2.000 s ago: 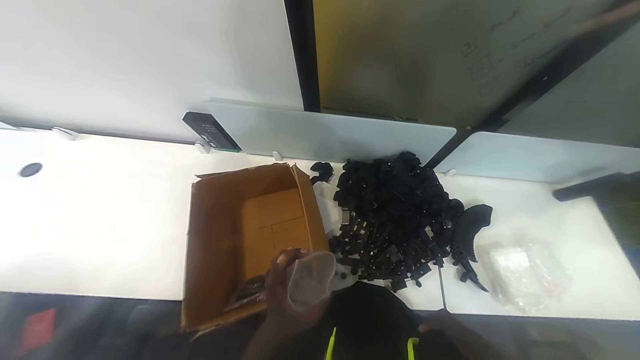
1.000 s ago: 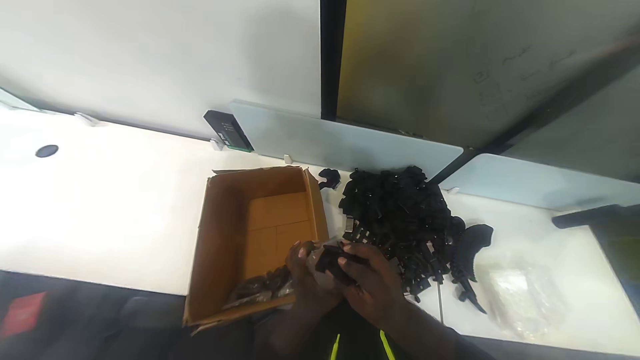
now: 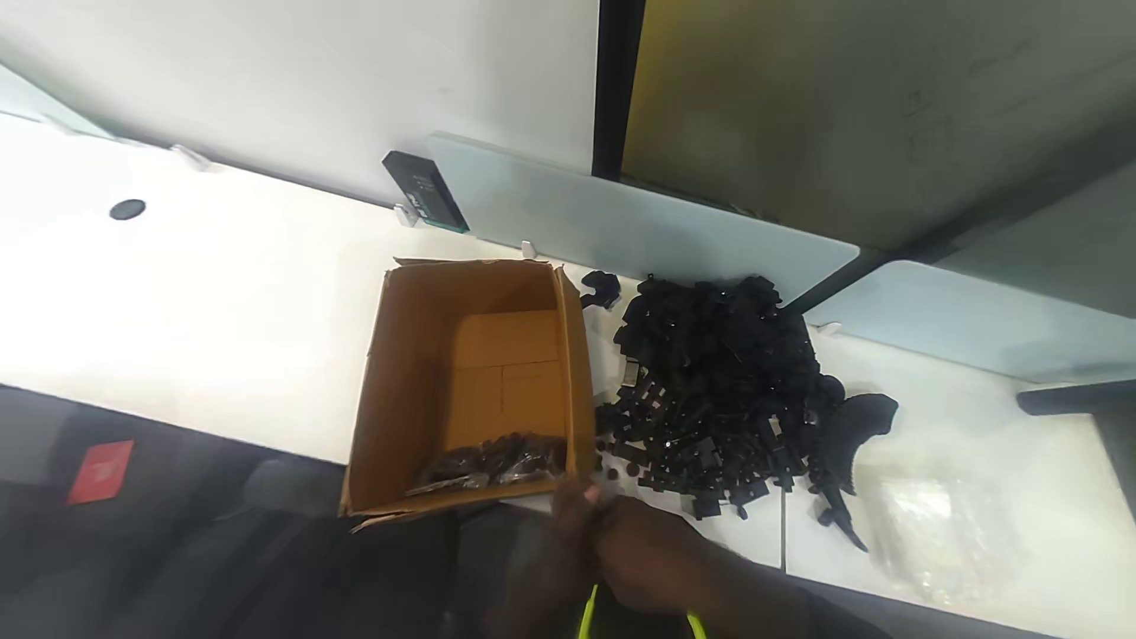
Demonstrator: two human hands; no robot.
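My left hand (image 3: 572, 528) and my right hand (image 3: 643, 550) are close together at the table's front edge, by the near right corner of an open cardboard box (image 3: 581, 382). Both are blurred, with fingers curled in; whatever lies between them is hidden. Inside the box, clear plastic bags with dark parts (image 3: 506, 457) lie along the near side. Right of the box spreads a large heap of small black plastic parts (image 3: 728, 382), its near edge just beyond my right hand.
A curved black piece (image 3: 856, 435) lies right of the heap, beside a pile of clear plastic bags (image 3: 941, 532). A small black part (image 3: 601, 290) sits behind the box. A black box with writing (image 3: 426, 191) leans at the frosted divider (image 3: 639, 209).
Two seconds ago my left hand held a clear plastic bag over the box's edge; one second ago both hands held a dark part and a bag. Now they have moved down, nearer my body.
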